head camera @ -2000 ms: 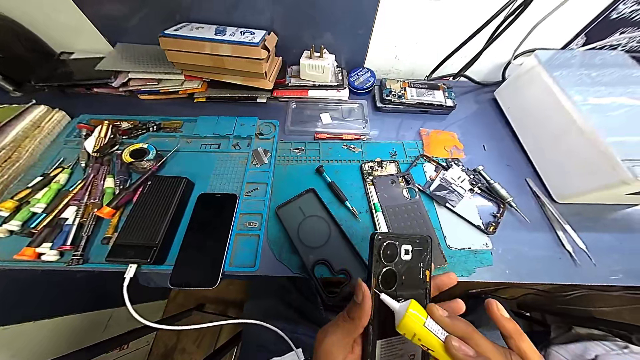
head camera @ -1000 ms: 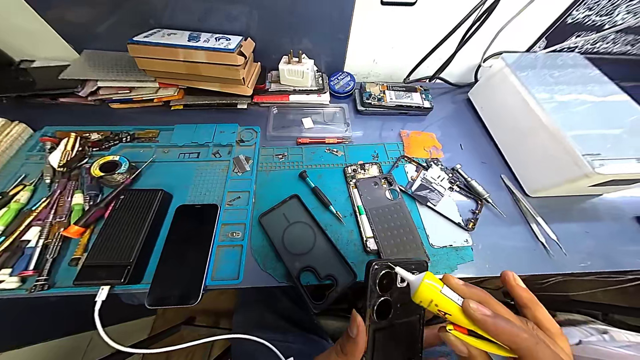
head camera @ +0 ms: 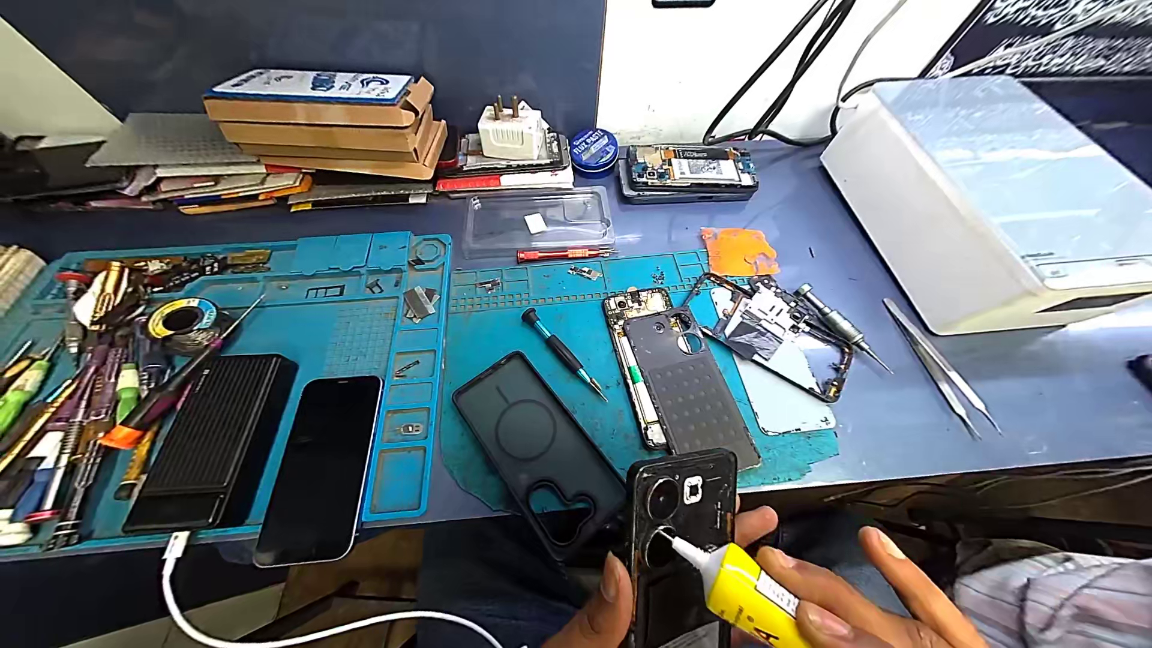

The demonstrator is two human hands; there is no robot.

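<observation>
My left hand grips a black smartphone by its sides, with its back and round camera rings facing up. In my right hand is a yellow glue tube; its white nozzle points at the lower large camera ring. Just left of the phone lies a dark phone case with a ring mark. Behind it are an opened phone, a dotted grey back cover and a screwdriver on the teal mat.
Tweezers and a white box-shaped device are at right. A phone frame lies near a precision screwdriver. At left are a black ribbed power bank, a black-screened phone and many tools. Cardboard boxes stand behind.
The tube's nozzle has moved from the upper part of the phone's camera area down to the lower large ring. The view has shifted slightly.
</observation>
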